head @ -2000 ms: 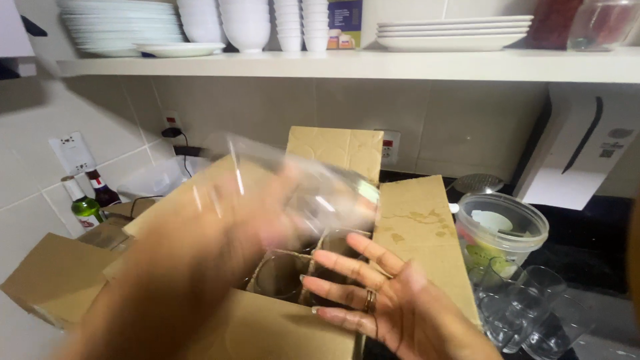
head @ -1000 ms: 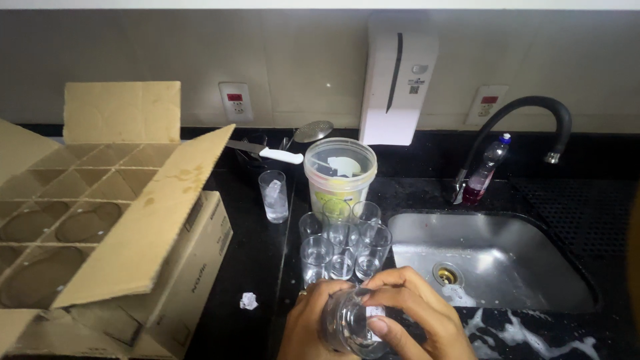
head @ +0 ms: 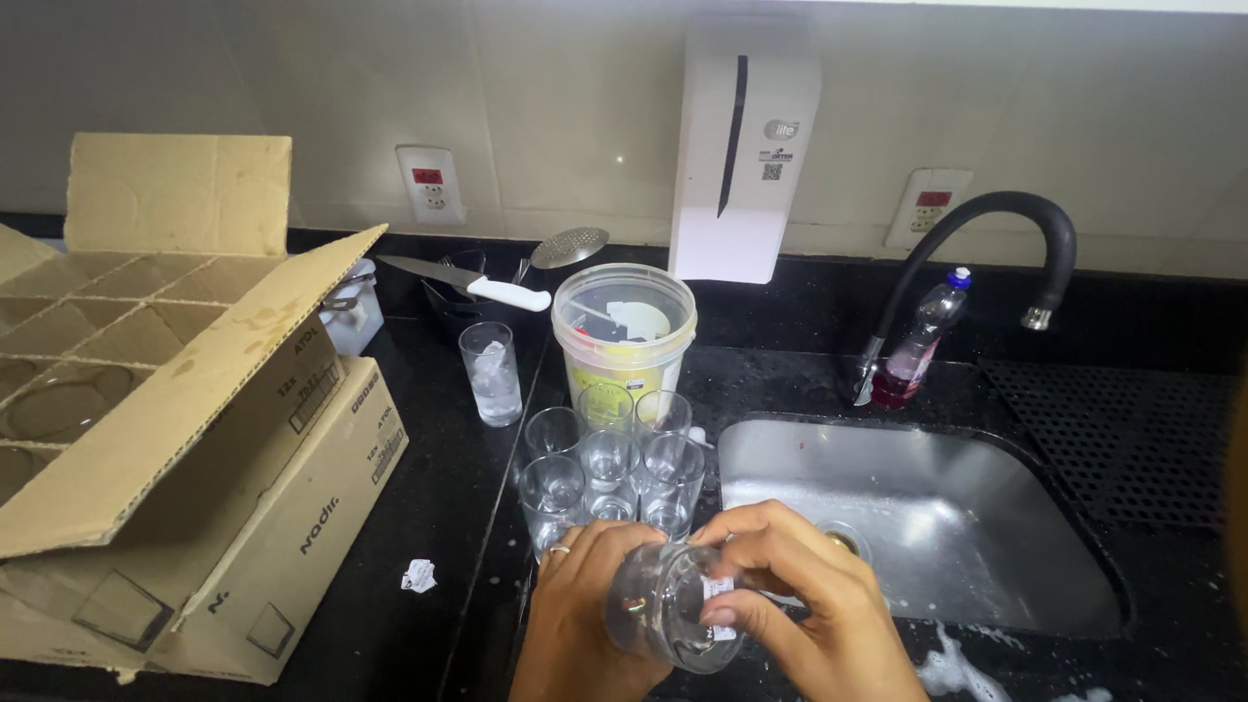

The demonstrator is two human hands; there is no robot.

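Note:
My left hand (head: 575,614) grips a clear drinking glass (head: 648,604) around its side, with the base tilted toward me. A small white paper label (head: 720,606) is on the base, and the thumb and fingers of my right hand (head: 804,595) touch it there. Just beyond my hands stands a group of several clear glasses (head: 611,463). A scrap of white paper (head: 418,576) lies on the black counter to the left. Farther back stands another glass (head: 492,375) with crumpled white material inside.
An open cardboard box (head: 322,526) with dividers and glasses fills the left. Behind the glasses are a plastic bucket (head: 624,322), a white-handled knife (head: 507,292) and a skimmer (head: 569,248). A steel sink (head: 936,526), black faucet (head: 1014,200) and bottle (head: 912,341) are at the right.
Two seconds ago my hands were over the box with a blurred clear glass; now they are beside the sink. The view has swung right. Since one second ago, my hands have barely moved.

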